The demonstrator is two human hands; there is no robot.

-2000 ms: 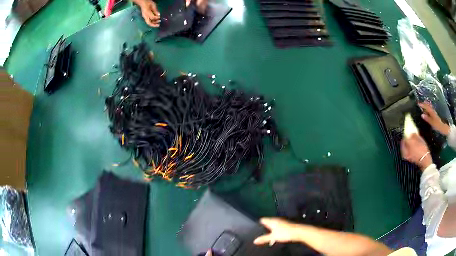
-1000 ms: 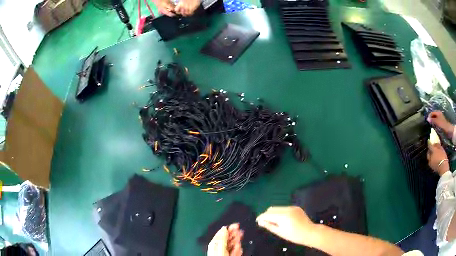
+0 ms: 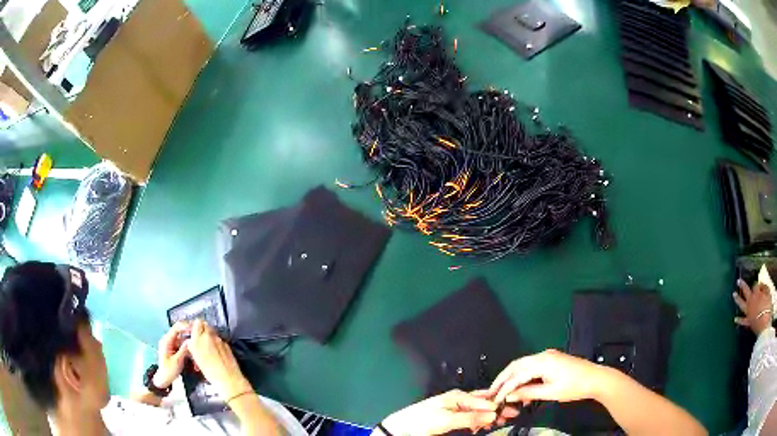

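My left hand (image 3: pixel 451 412), palm up at the bottom, and my right hand (image 3: pixel 552 379), reaching in from the right, meet at the fingertips. They pinch a small dark piece between them; it is too small to name. Just behind them a black cover (image 3: pixel 464 328) lies flat with bright dots near its lower edge. Another black cover (image 3: pixel 618 319) with a patch lies to its right, partly hidden by my right forearm. A tangled heap of black cords (image 3: pixel 503 179) with orange tips lies mid-table.
Overlapping black covers (image 3: pixel 298 264) lie left of centre. Another worker (image 3: pixel 64 358) handles something small at the lower left. Cardboard (image 3: pixel 145 85) and a clear bag (image 3: pixel 98 217) are at the left. Rows of covers (image 3: pixel 660 64) stand at the upper right. Another hand (image 3: pixel 756 305) shows at the right edge.
The view has swung left, so the table's things sit further right. My hands, apart before, have come together. The cover under them shows more. The worker at the lower left has come into view.
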